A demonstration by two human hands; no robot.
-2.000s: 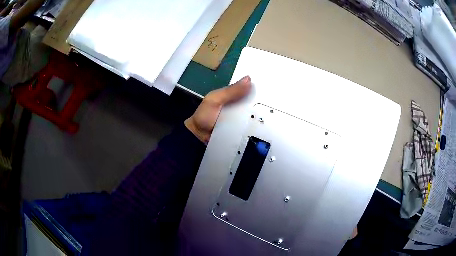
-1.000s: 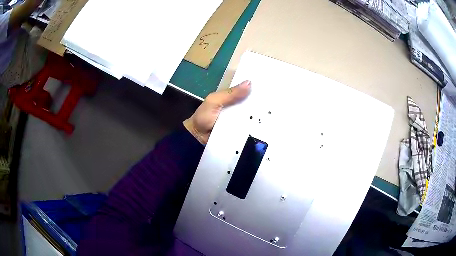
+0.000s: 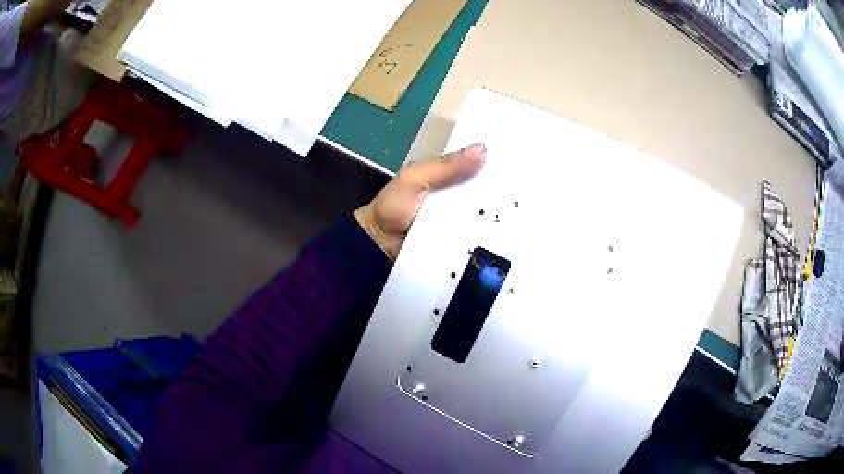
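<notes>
A silver metal panel (image 3: 555, 315) with rounded corners, a dark rectangular cutout and small holes is held tilted in front of me, its upper part white with glare. My left hand (image 3: 416, 194) grips its left edge, thumb on the face and fingers hidden behind. My right hand is almost wholly hidden; only a tiny bit of skin may show at the panel's lower right edge, so its grip cannot be told. The panel's lower end is cut off by the frame.
Tan cardboard (image 3: 592, 65) lies behind the panel on the green bench (image 3: 370, 134). White sheets (image 3: 250, 65) lie at left. A checked cloth (image 3: 773, 278) and newspaper (image 3: 805, 398) are at right. A red stool (image 3: 116, 190) and blue crate (image 3: 111, 389) stand below left. A person's arm shows top left.
The panel and my left hand have shifted slightly right since a second ago. Glare has spread over more of the panel than two seconds ago. The left hand keeps its grip.
</notes>
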